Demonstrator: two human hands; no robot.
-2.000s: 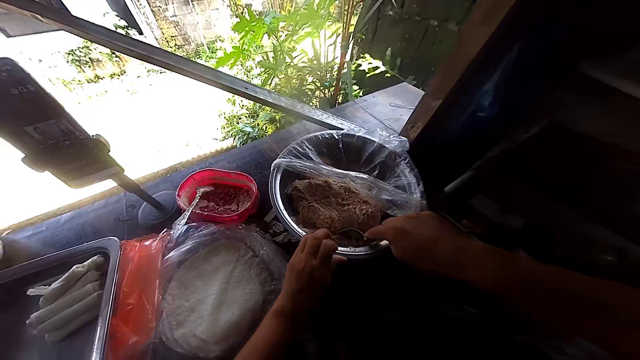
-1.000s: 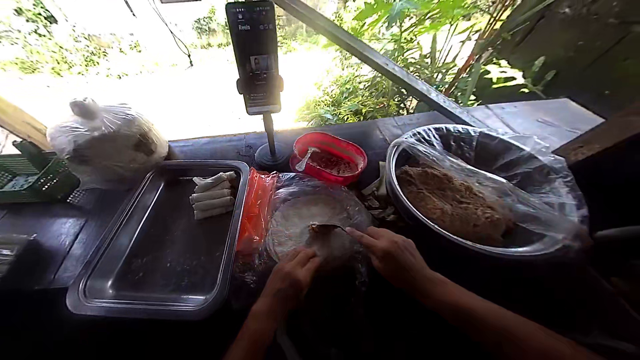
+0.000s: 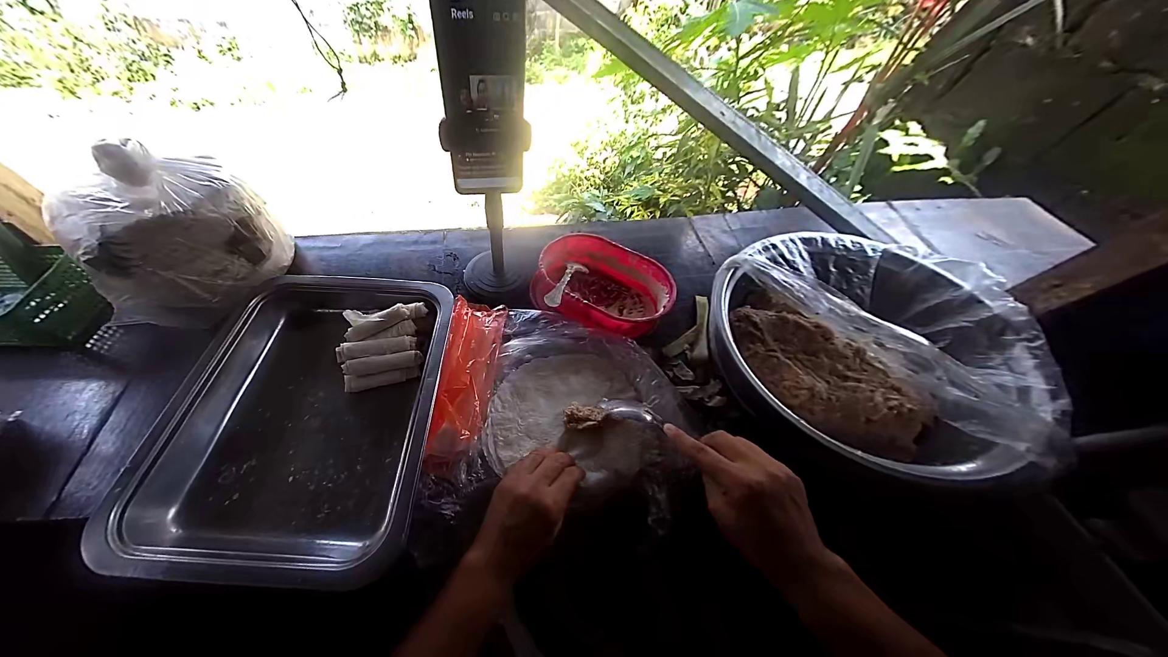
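My right hand (image 3: 753, 493) grips a metal spoon (image 3: 634, 412) whose bowl lies over a stack of round pale wrappers (image 3: 547, 392). At the spoon's tip a small lump of brown filling (image 3: 584, 417) rests on the top wrapper. My left hand (image 3: 534, 497) touches the wrappers' near edge, fingers bent; whether it pinches one is unclear. Clear plastic surrounds the stack. To the right, a metal bowl (image 3: 721, 338) partly covered with plastic film holds a mound of brown filling (image 3: 821, 383). Several rolled wrappers (image 3: 381, 351) lie in the metal tray (image 3: 137, 474) on the left.
Behind the wrappers stands a red plastic container (image 3: 652, 321) with a spoon in reddish paste. A phone (image 3: 481, 100) on a stand rises behind the tray. Orange plastic (image 3: 465, 374) lies beside the tray. At left are a knotted plastic bag (image 3: 173, 237) and a green basket (image 3: 64, 297).
Both hands have moved from the metal bowl to the wrappers, the spoon still in my right hand. Brown filling now lies on the top wrapper. The view has shifted left.
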